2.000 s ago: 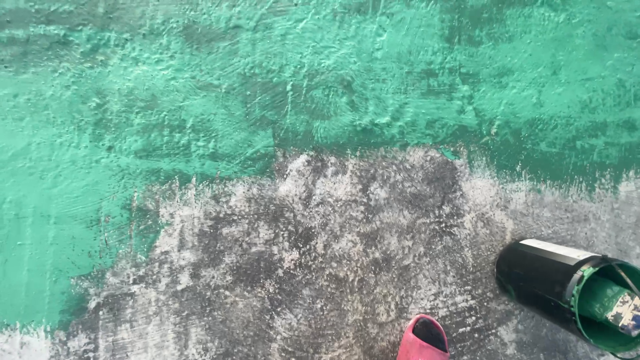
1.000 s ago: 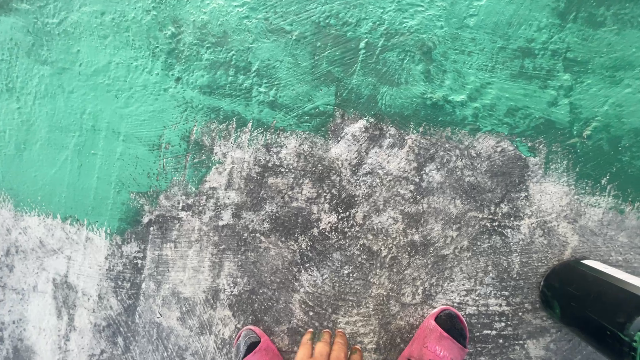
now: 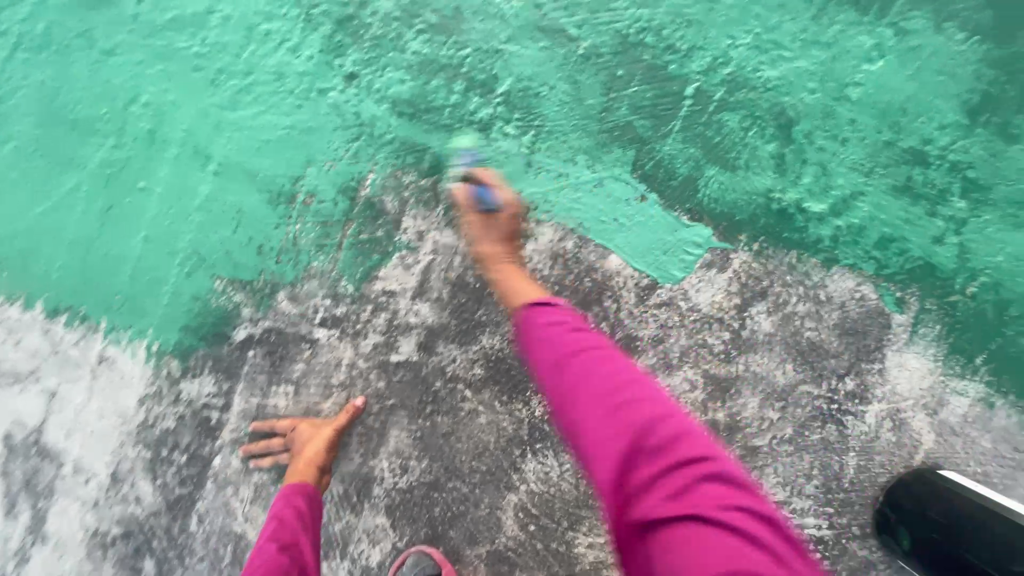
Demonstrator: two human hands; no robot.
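Observation:
My right hand (image 3: 492, 216) is closed around the blue handle of a paintbrush (image 3: 468, 164), blurred, whose green-coated end meets the surface at the edge of the green paint (image 3: 144, 168). A stroke of lighter green paint (image 3: 648, 232) runs down to the right from the brush over the grey concrete surface (image 3: 448, 384). At the lower left my left hand (image 3: 308, 444) is held with its fingers spread and nothing in it; whether it touches the concrete I cannot tell.
A black paint container (image 3: 952, 520) with a white stripe is at the bottom right, cut off by the frame. One pink shoe (image 3: 422, 562) shows at the bottom edge. Green paint covers the upper part of the view.
Both hands are now out over the surface, where one second ago only some fingers showed between the shoes. The brush is in my right hand, and a fresh green stroke lies on the grey.

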